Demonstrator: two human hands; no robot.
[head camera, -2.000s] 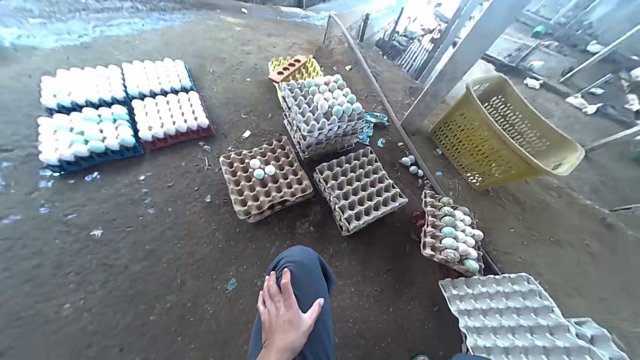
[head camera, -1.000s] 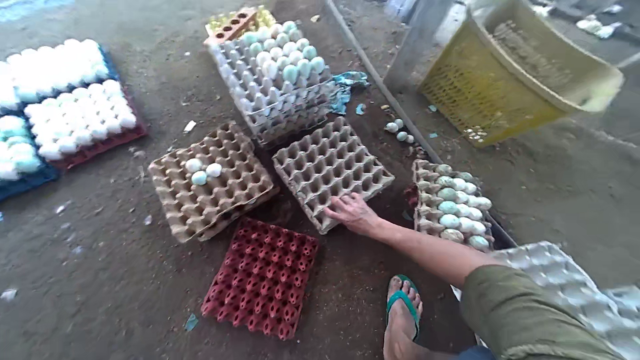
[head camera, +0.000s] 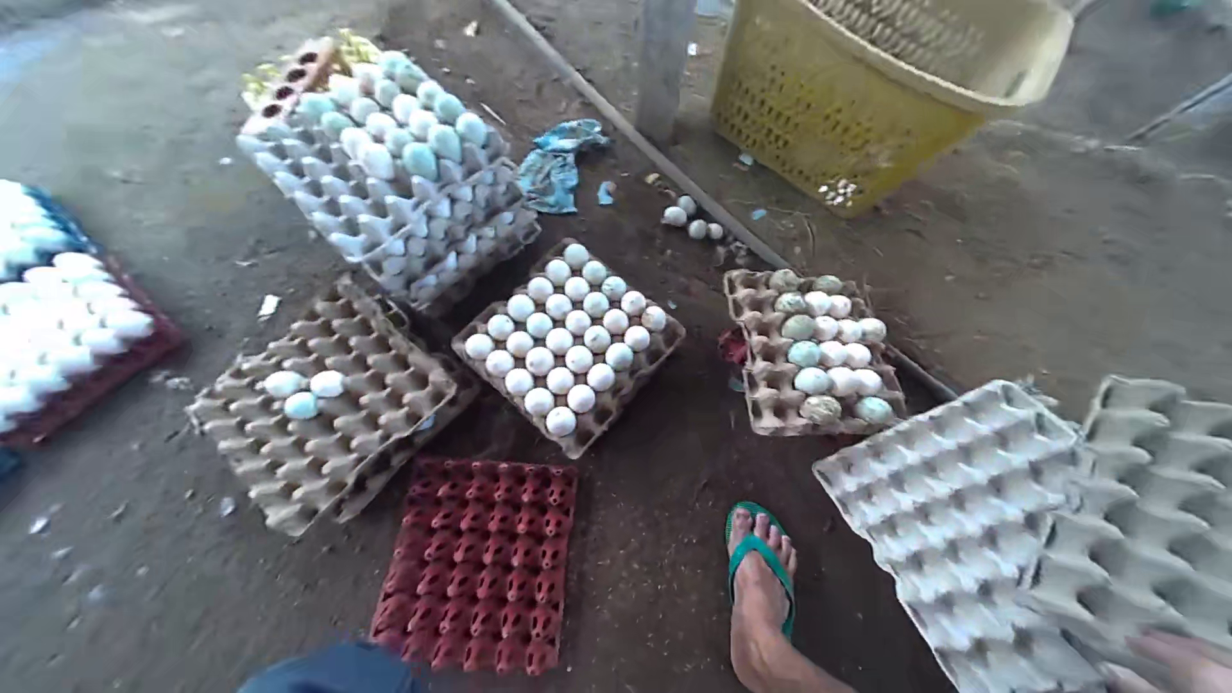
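Note:
My right hand, blurred and cut off at the lower right corner, grips the near edge of an empty cardboard egg tray. This tray overlaps another empty grey tray. My left hand is out of view. At the centre, a tray of white eggs lies on the ground. Left of it, a cardboard tray carries three eggs, and below it lies an empty red plastic tray. Mixed white, greenish and dirty eggs fill part of a brown tray at the right.
A tall stack of trays topped with eggs stands at the upper left. Egg-filled trays sit at the left edge. A yellow perforated basket, loose eggs and blue scraps lie around a pole. My sandalled foot is below centre.
The empty cardboard tray that my right hand touched at the centre is gone from there, and a tray full of white eggs shows in its place. My right hand has moved to the lower right.

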